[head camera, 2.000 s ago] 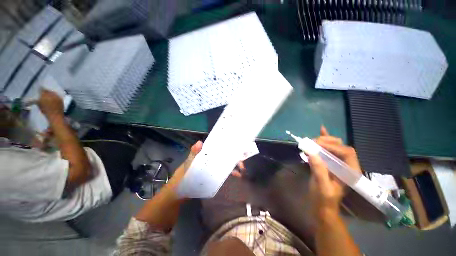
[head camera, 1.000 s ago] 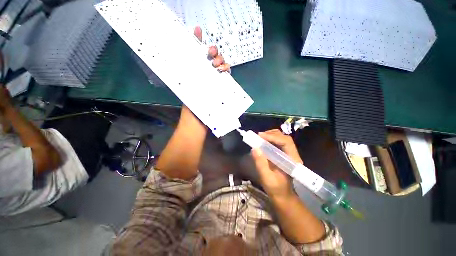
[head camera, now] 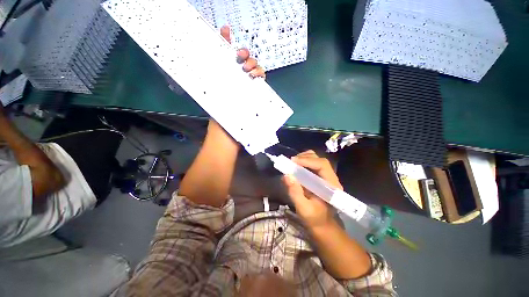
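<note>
A long white board with small dark dots (head camera: pixel 197 75) is tilted in front of me. My left hand (head camera: pixel 246 62) holds it from beneath, fingertips curled over its right edge; the palm is hidden behind it. My right hand (head camera: pixel 316 191) holds a clear-white dispensing syringe (head camera: pixel 325 188) like a pen. Its thin tip is at the board's near lower corner; I cannot tell whether it touches. A green adapter head (head camera: pixel 383 225) closes the syringe's rear, and a yellowish-green air hose (head camera: pixel 404 238) runs from it.
Stacks of boards stand on the green bench (head camera: pixel 342 110) at left (head camera: pixel 69 46), behind the held board (head camera: pixel 272 29) and at right (head camera: pixel 429 37). A black ribbed strip (head camera: pixel 415 116) overhangs the edge. A phone (head camera: pixel 462 187) lies lower right. A person's arm (head camera: pixel 29 156) is at left.
Since two seconds ago, the board has swung to slant up-left and the syringe tip has come to its near corner. Since one second ago, the tip has shifted slightly left along the board's end.
</note>
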